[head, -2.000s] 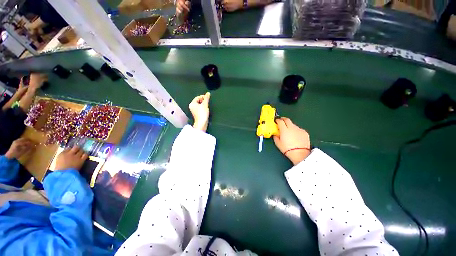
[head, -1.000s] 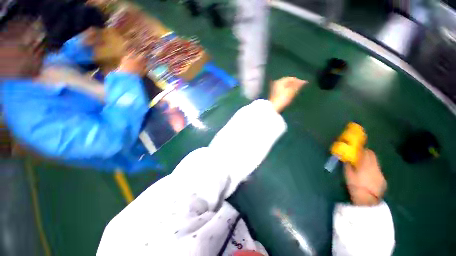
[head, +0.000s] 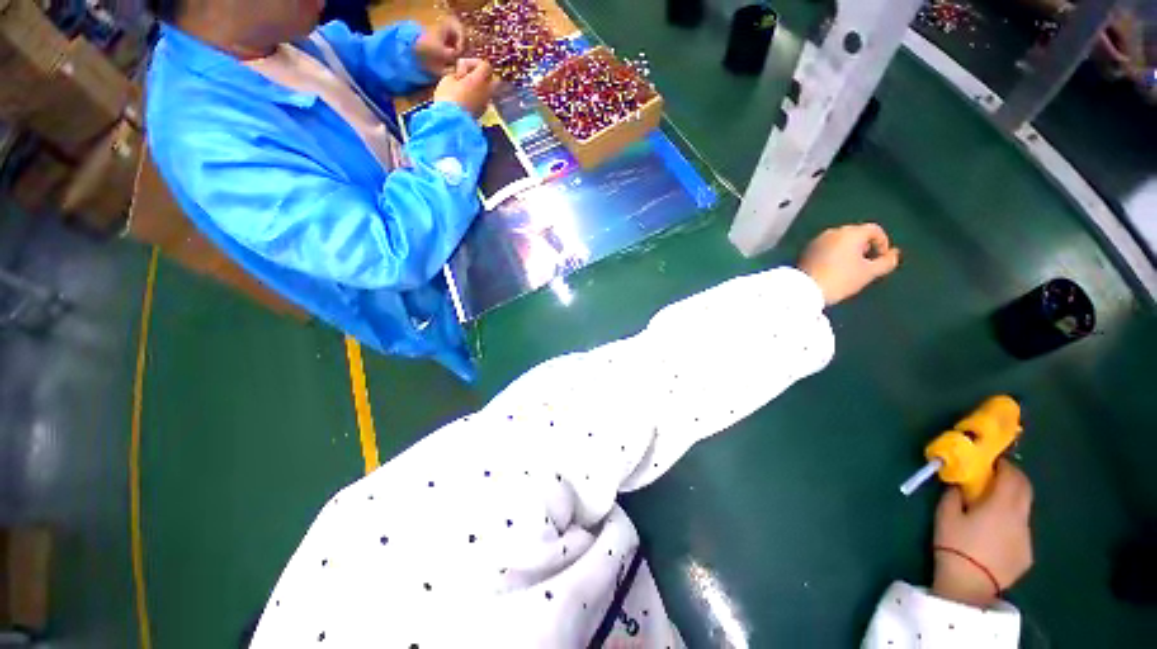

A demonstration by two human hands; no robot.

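Note:
My right hand (head: 985, 533) is shut on the yellow hot glue gun (head: 980, 446), at the lower right. A pale glue stick (head: 922, 477) sticks out of its rear towards the left. My left hand (head: 853, 263) is over the green belt near the white post, fingers curled and fingertips together; no held thing can be made out. A black cylindrical housing (head: 1045, 318) stands to the right of my left hand and above the gun, touched by neither, with small coloured wires at its mouth.
The white perforated post (head: 822, 121) rises beside my left hand. More black housings (head: 751, 38) are behind it. A co-worker in blue (head: 305, 178) sits at the upper left by a cardboard tray (head: 622, 137) of small red-and-silver parts and a glossy printed mat (head: 609, 228).
The view has swung left, so the co-worker now shows more fully and the belt items sit further right. The right hand still holds the gun; the left fingers look more curled.

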